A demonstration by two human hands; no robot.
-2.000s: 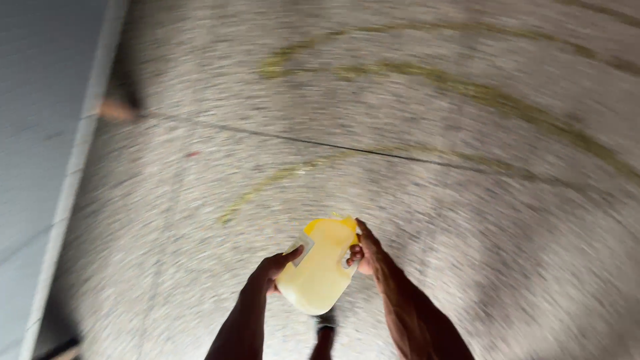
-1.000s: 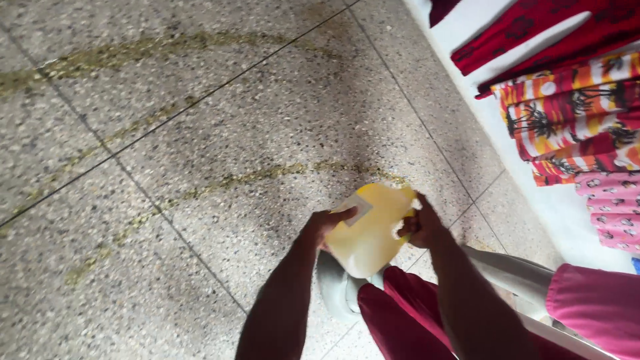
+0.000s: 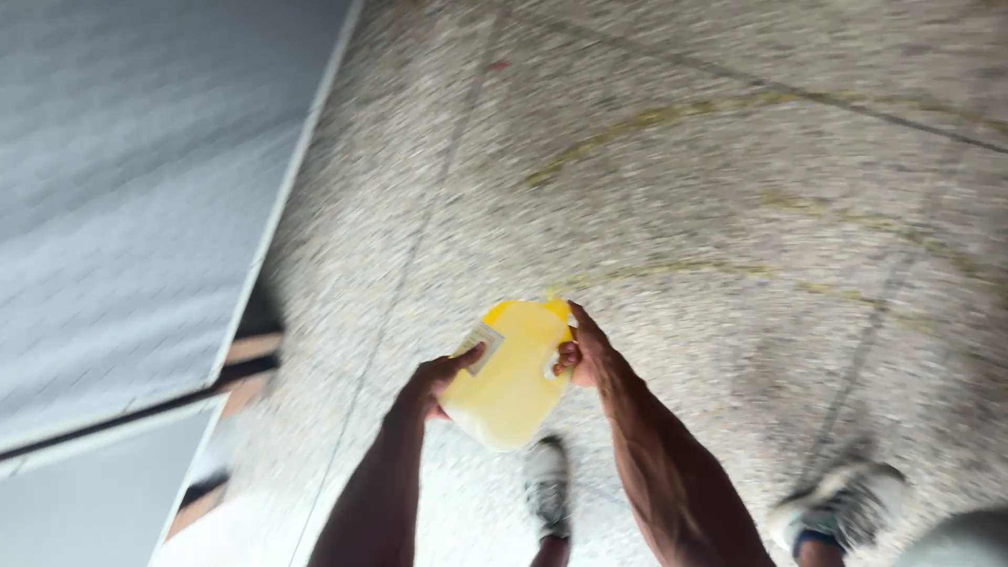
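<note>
A translucent plastic jug (image 3: pixel 508 386) with yellow liquid is tilted away from me, low in the middle of the head view. My left hand (image 3: pixel 449 376) grips its left side, thumb over a label that bears writing. Around the handle on its right side my right hand (image 3: pixel 581 350) is closed. The jug's mouth points to the floor ahead, and a thin yellow stream seems to leave it there. Curved trails of yellow liquid (image 3: pixel 669 114) lie on the speckled tile floor (image 3: pixel 441 260) beyond the jug.
Along the left stands a large grey panel-like surface (image 3: pixel 157 157) with a pale edge; brown blocks or legs (image 3: pixel 252 346) show at its lower edge. Two shoes, one near the middle (image 3: pixel 547 480) and one at right (image 3: pixel 846 504), stand on the floor. A rounded pale object (image 3: pixel 961 543) is at bottom right.
The view has swung from the hanging clothes back to the grey surface. Both hands still hold the tilted jug.
</note>
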